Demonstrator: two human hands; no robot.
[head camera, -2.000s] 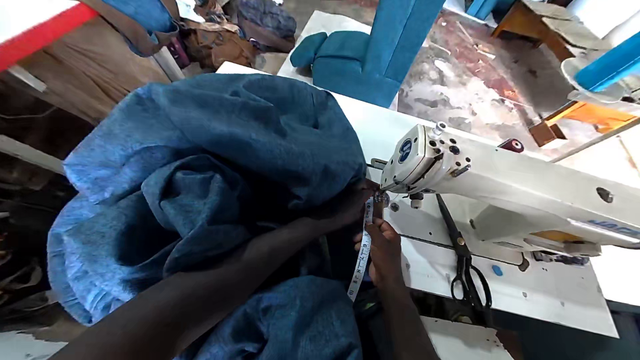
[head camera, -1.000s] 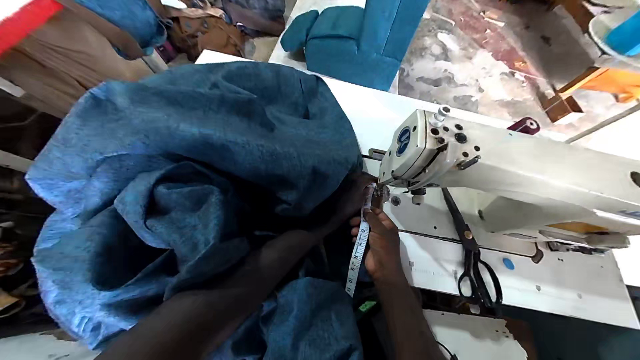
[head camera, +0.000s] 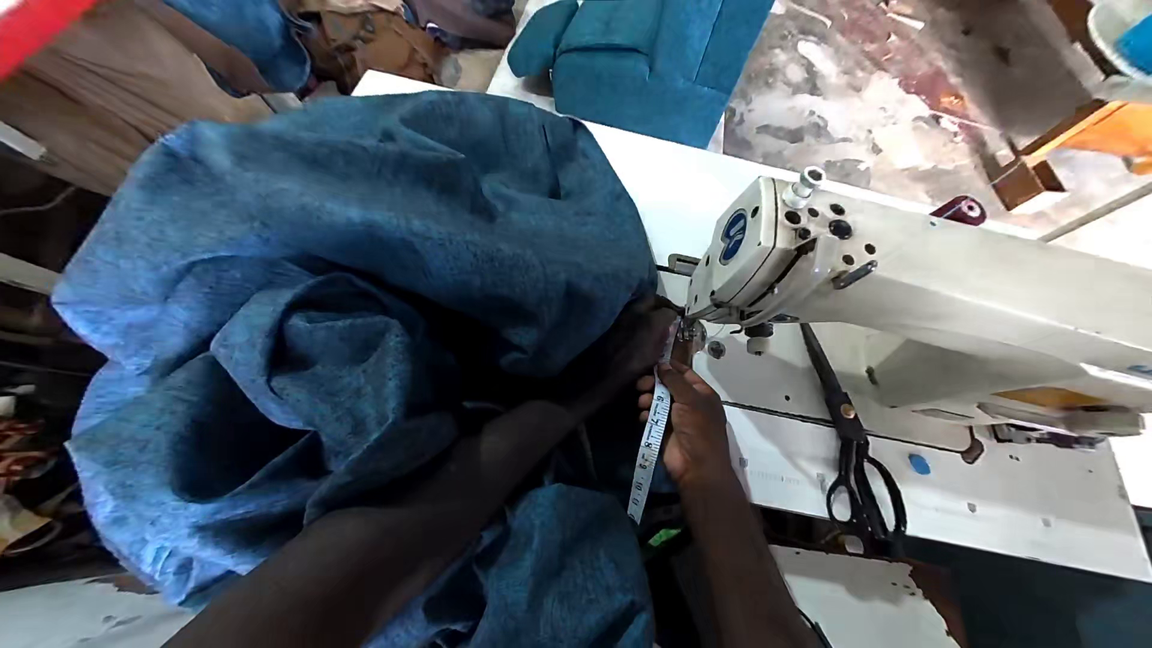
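Note:
A large heap of blue upholstery fabric (head camera: 432, 207) covers the left of the table, up to the head of a white sewing machine (head camera: 945, 270). My left hand (head camera: 650, 328) lies in shadow at the fabric's edge beside the needle area; its fingers are hard to make out. My right hand (head camera: 688, 414) has its thumb and fingers closed on a white measuring tape (head camera: 650, 459), just below the machine head. The tape's upper end is near the needle and its lower part hangs toward me.
Black-handled scissors (head camera: 850, 441) lie on the machine bed, right of my right hand. A maroon thread spool (head camera: 961, 211) is behind the machine arm. Blue upholstered pieces (head camera: 639, 72) are beyond the table. A small blue spot (head camera: 919, 463) marks the table.
The view has shifted slightly. My right hand stays on the measuring tape by the machine head, and the fabric heap keeps about the same shape.

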